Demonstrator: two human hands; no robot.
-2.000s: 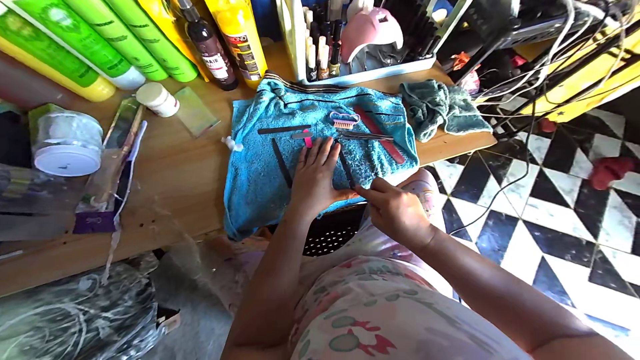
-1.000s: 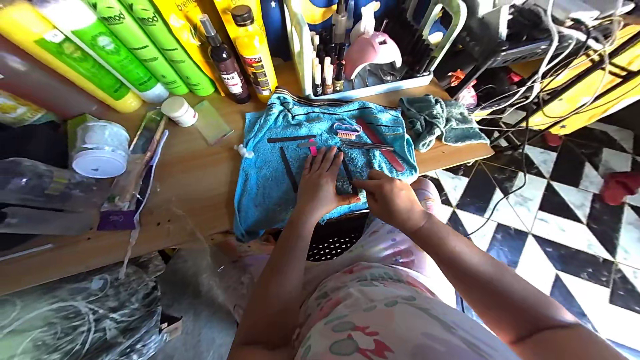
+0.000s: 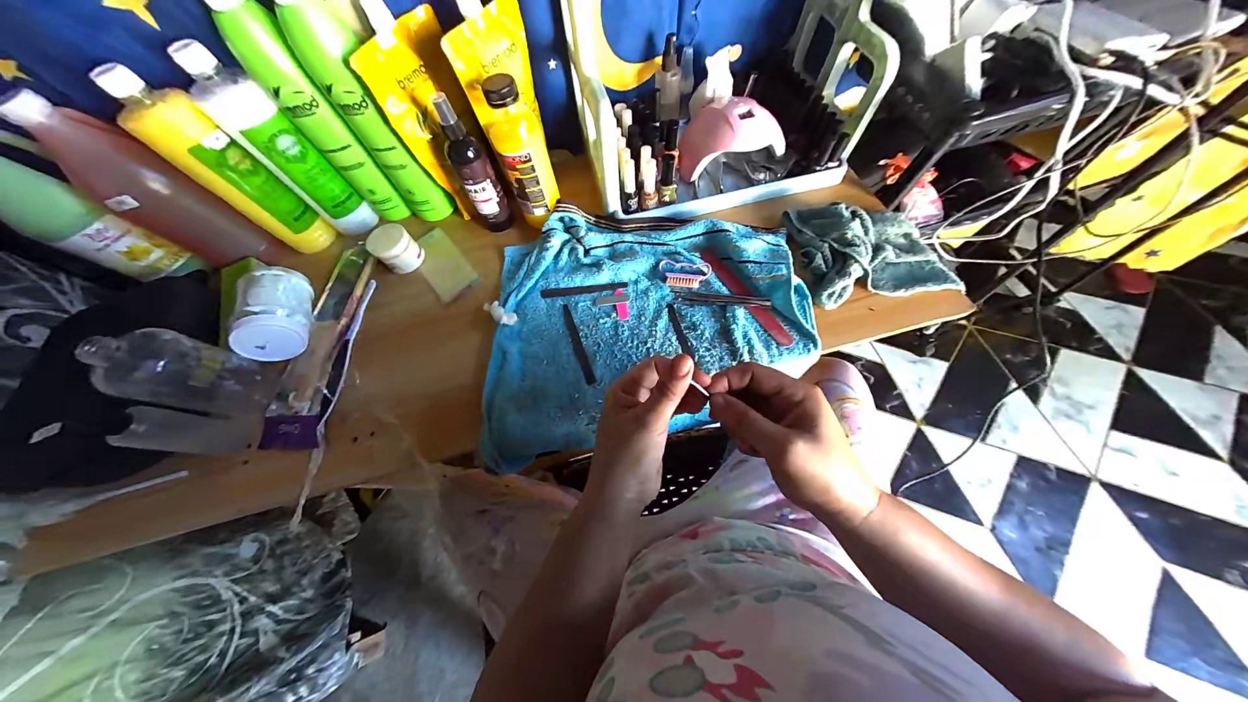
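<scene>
My left hand [image 3: 648, 400] and my right hand [image 3: 770, 409] are raised together over the front edge of a blue towel [image 3: 546, 370], fingertips almost touching. Between them is a small, thin, whitish piece [image 3: 699, 388], pinched by my right fingertips and touching the left ones; its kind cannot be told. On the towel lie several dark nail files [image 3: 578, 343], a red nail file [image 3: 749, 298], a small nail brush [image 3: 684, 274], slim metal tools [image 3: 721, 299] and a small pink-handled tool [image 3: 621, 303].
Behind the towel stands a white rack [image 3: 731, 200] with small bottles and a pink nail lamp [image 3: 731, 136]. A grey-green cloth [image 3: 868, 255] lies to the right. Large bottles [image 3: 322, 146] line the back left; a white jar [image 3: 271, 314] and a clear plastic bottle [image 3: 175, 370] are at the left.
My left hand, flat on the towel before, has lifted and moved nearer my body, its fingers now curled beside the right hand. The whitish piece now shows between the fingertips.
</scene>
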